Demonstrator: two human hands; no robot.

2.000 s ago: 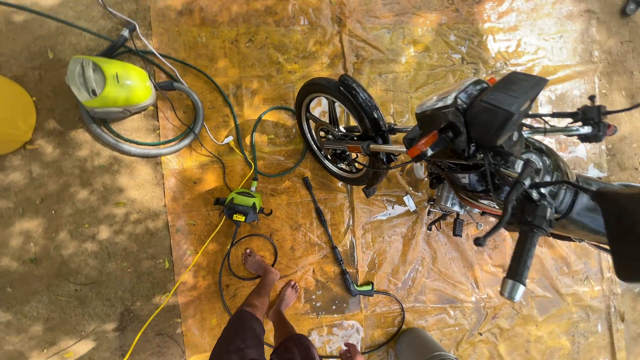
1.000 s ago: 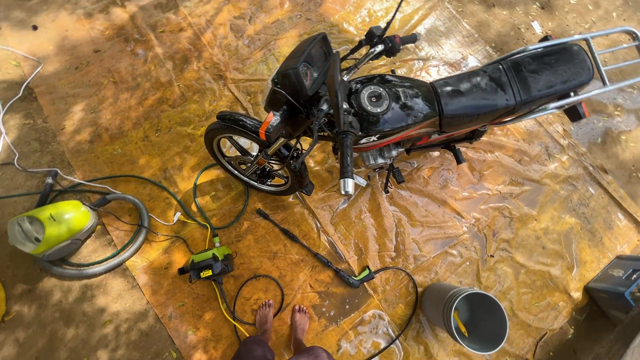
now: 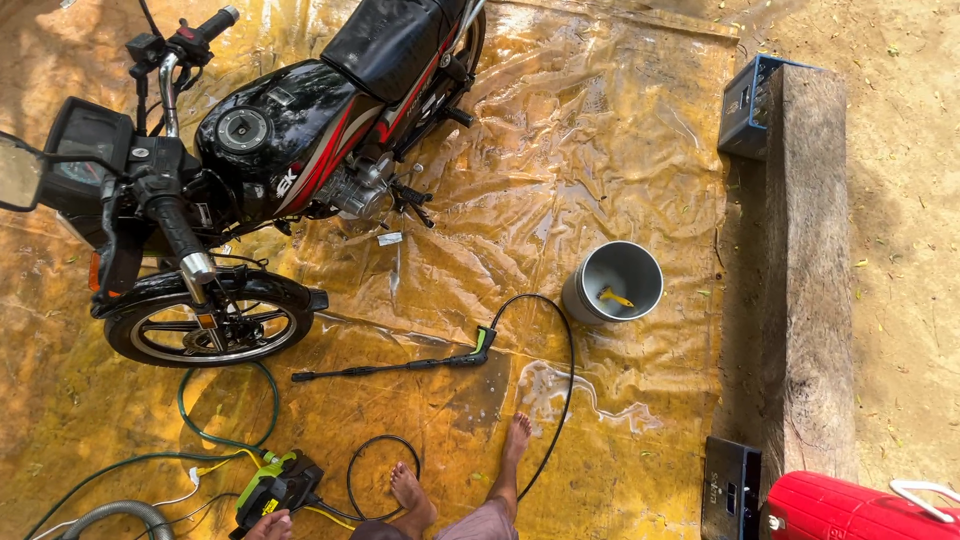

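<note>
My left hand [image 3: 271,526] shows at the bottom edge, its fingers partly curled and cut off by the frame; it is nearest a green and black pressure washer [image 3: 277,484]. My right hand is outside the view. A pressure washer spray gun [image 3: 471,358] with a long black lance lies on the yellow tarp [image 3: 637,480], joined to a black hose. Left and above it stands a black motorcycle [image 3: 300,135] with red stripes, tilted in view. A grey bucket [image 3: 574,296] right of the gun holds a yellow brush [image 3: 616,298].
My bare feet stand on the wet tarp near a loop of black hose [image 3: 349,469]. A green hose [image 3: 182,405] and cables run at the lower left. Along the right lie a thick wooden beam [image 3: 810,262], blue crates [image 3: 739,120] and a red cooler [image 3: 840,510].
The view has swung right, bringing in the beam and the red cooler. My left hand has come into view since one second ago. One foot has stepped away to the right of the other.
</note>
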